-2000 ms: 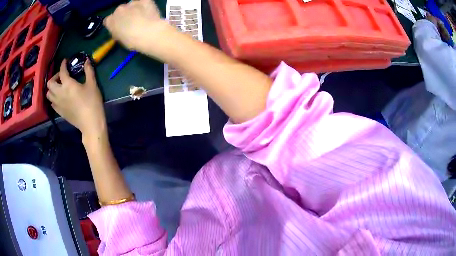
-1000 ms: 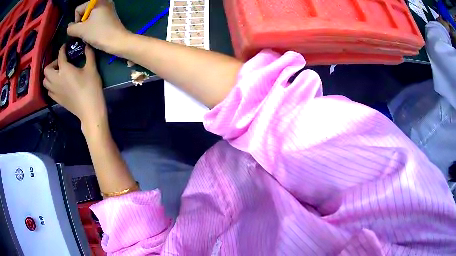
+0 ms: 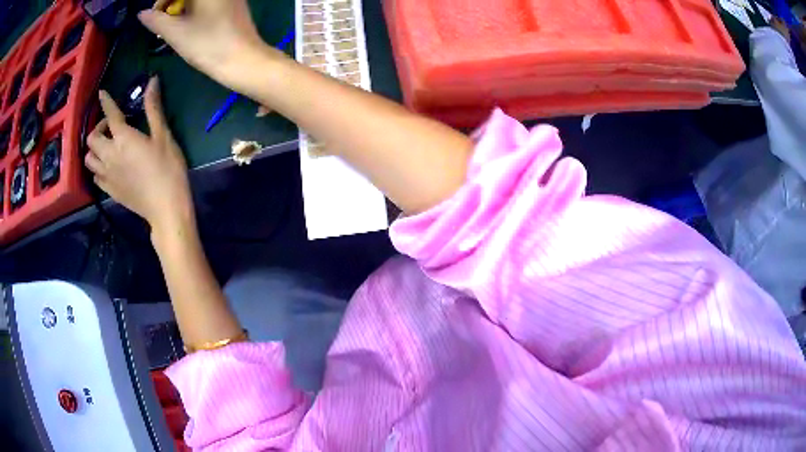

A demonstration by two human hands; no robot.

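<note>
My left hand (image 3: 137,168) is at the bench's left, thumb and forefinger around a small round black unit (image 3: 136,94) on the dark green mat. My right hand (image 3: 208,33) is beyond it, near the top edge, closed on the yellow-handled tool (image 3: 175,7); only a bit of yellow shows, and its tip is hidden or out of frame. My right hand is apart from the black unit. A blue plastic stick (image 3: 223,111) lies on the mat, partly under my right forearm. The label strip (image 3: 334,40) runs under that forearm, its blank white end over the bench edge.
A red foam tray (image 3: 78,144) with black units in its pockets is at far left. Stacked red foam trays (image 3: 566,75) are right of the strip. A tan scrap (image 3: 246,151) lies at the bench edge. A white button machine (image 3: 79,353) is lower left. Another person's sleeve (image 3: 778,106) shows at right.
My right hand first took up the yellow tool from the mat and came over the black unit. It has since moved up and away from it. My left hand has stayed at the unit.
</note>
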